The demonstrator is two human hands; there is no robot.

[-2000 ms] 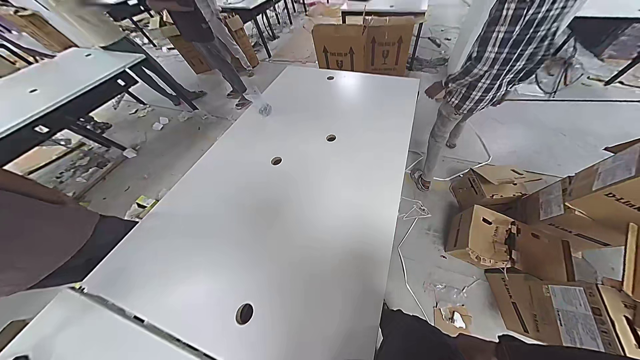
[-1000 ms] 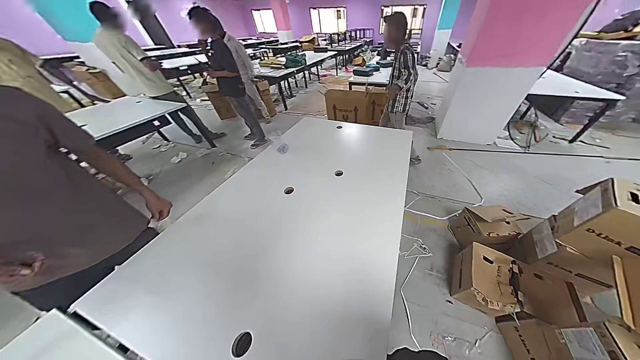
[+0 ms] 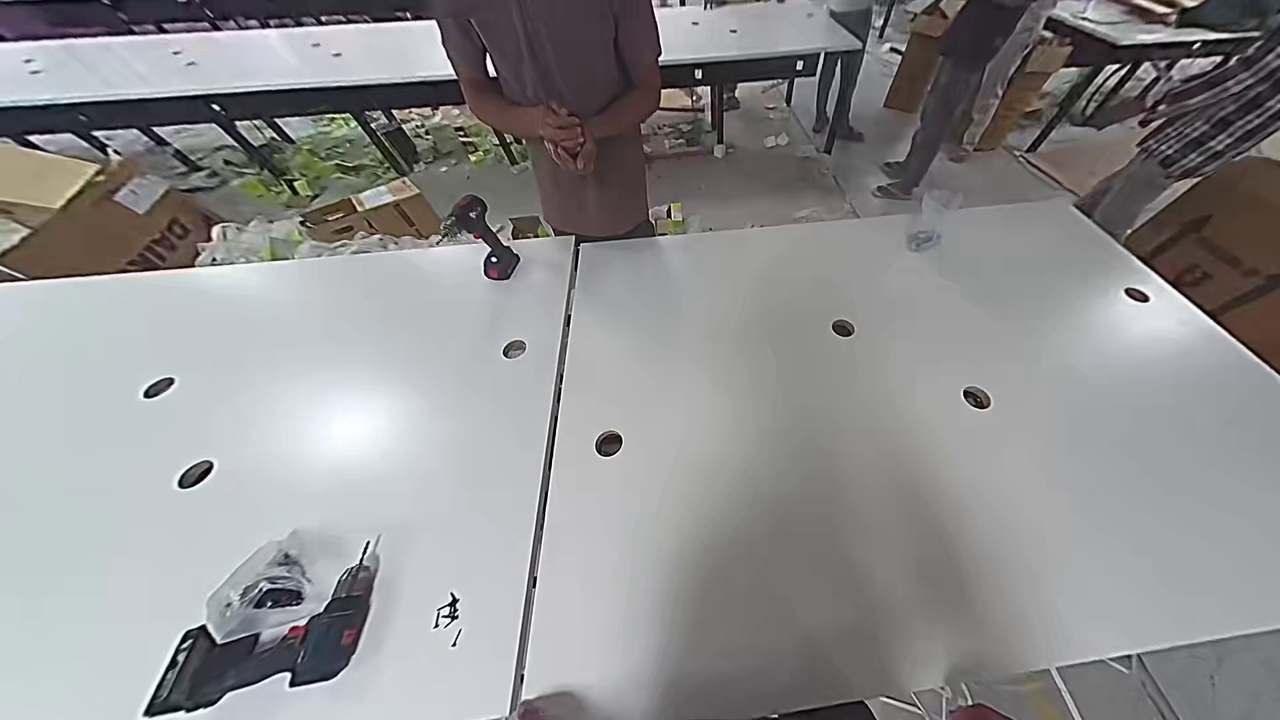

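At the bottom edge of the view, a small blurred part of what looks like my left hand (image 3: 552, 706) is at the near edge of the white tabletops, by their seam; its fingers cannot be made out. My right hand is not seen. A cordless drill (image 3: 325, 640) with a bit lies on the left tabletop (image 3: 350, 330), beside a clear plastic bag (image 3: 235, 592) of dark parts. Some small black screws (image 3: 449, 610) lie to their right. A second cordless drill (image 3: 485, 237) rests near the far edge. The right tabletop (image 3: 720, 530) has several round holes.
A person (image 3: 590, 110) stands across the tables with hands together. A clear plastic bag or cup (image 3: 928, 230) sits at the far side. Cardboard boxes (image 3: 130, 220) and litter lie behind, with another long table (image 3: 300, 60). A large carton (image 3: 1225, 250) stands at right; other people stand beyond.
The view has swung left and down, bringing the left tabletop and drills into sight. The person across the tables now has hands clasped; one arm hung down earlier.
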